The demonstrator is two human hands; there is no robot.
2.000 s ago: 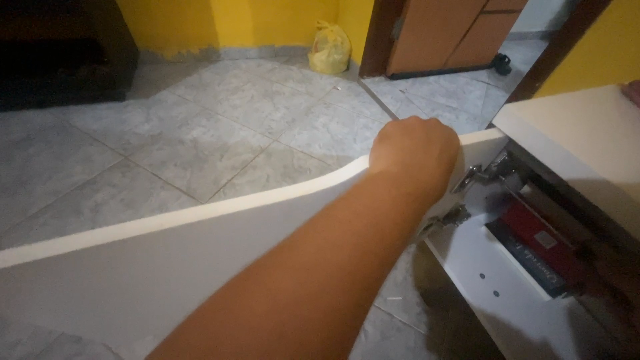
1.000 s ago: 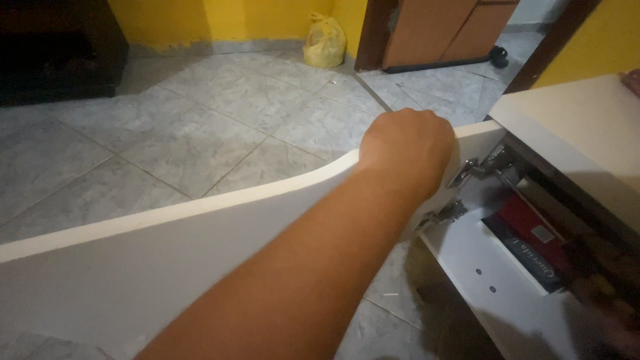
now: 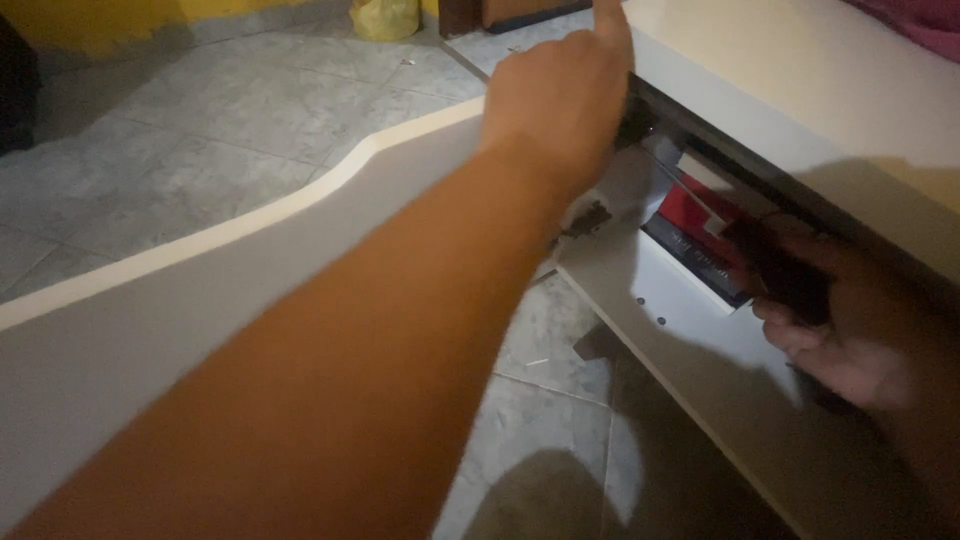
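Note:
My left hand lies over the top edge of a white cabinet door, close to its hinged side, with one finger reaching up to the corner of the cabinet top. In my right hand is a screwdriver with a dark handle. Its thin shaft points up and left toward the dim upper hinge; whether the tip touches a screw cannot be told. Below it, a blurred lower hinge sits by the door. A red book and a dark book lie inside the cabinet.
The cabinet's lower panel has two small dark holes. Grey floor tiles spread beyond the door. A yellow plastic bag stands by the yellow wall. Dark pink cloth lies on the cabinet top.
The view has moved closer to the hinges. My right hand and the screwdriver now show plainly inside the cabinet. One finger of my left hand has extended upward.

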